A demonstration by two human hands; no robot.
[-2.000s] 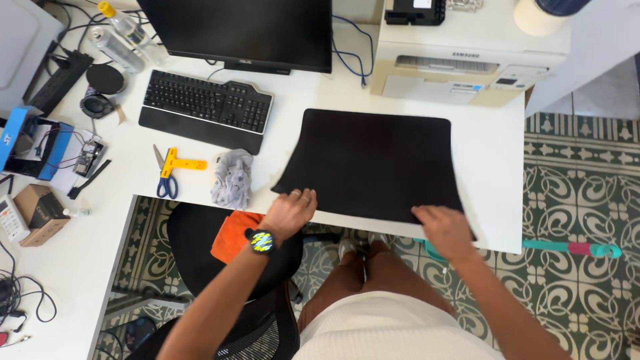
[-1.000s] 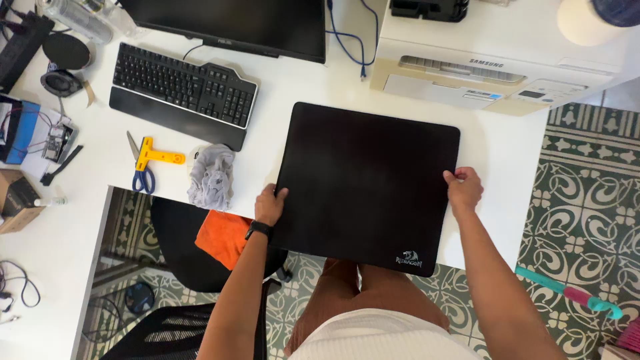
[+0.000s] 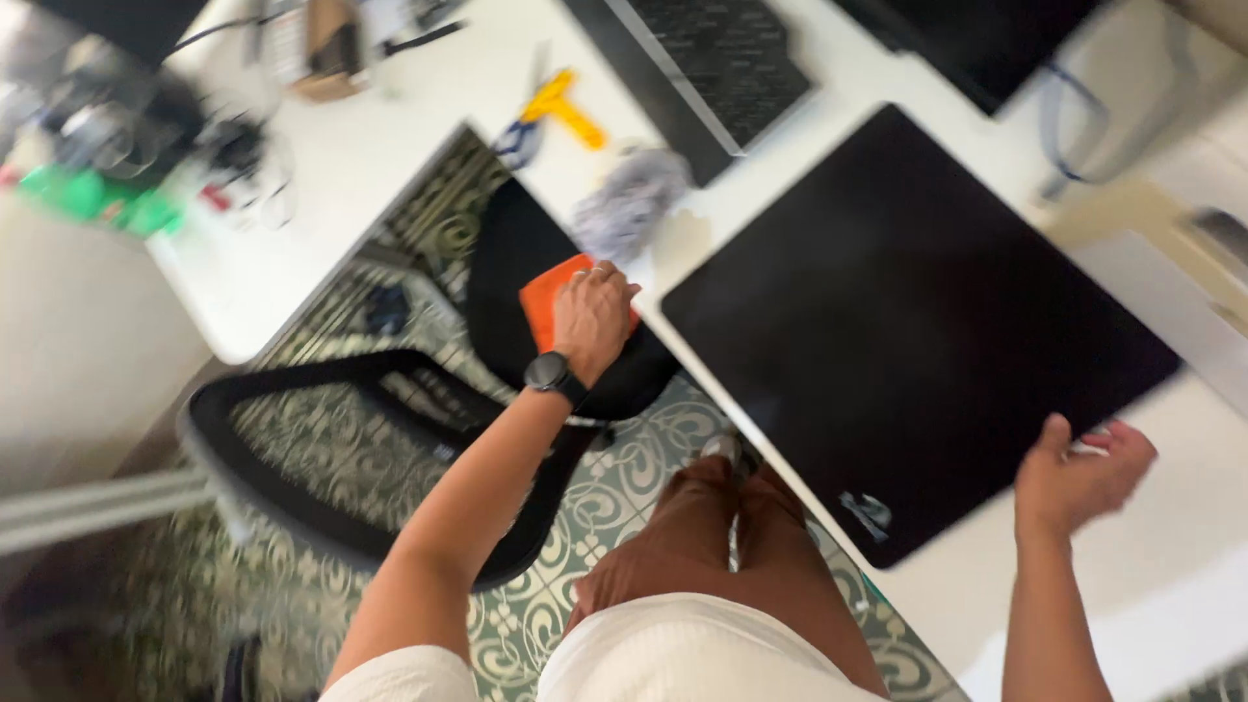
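Note:
A black mouse pad with a pale logo lies flat on the white desk. My right hand is beside its right lower edge, fingers apart and curled, holding nothing; whether it touches the pad is unclear. Away from the pad, my left hand is over an orange cloth on the black office chair; whether its fingers grip the cloth is hidden. A crumpled grey cloth lies on the desk just above my left hand. Beyond it are blue-handled scissors and a yellow tool.
A black keyboard and a monitor stand behind the pad. A beige printer is at the right. The mesh-backed office chair stands at the desk's front edge. Cables and green items lie at the far left.
The pad's front edge, over the desk edge before, now rests on the desk. My left hand has left the pad and moved to the orange cloth. The view has turned strongly.

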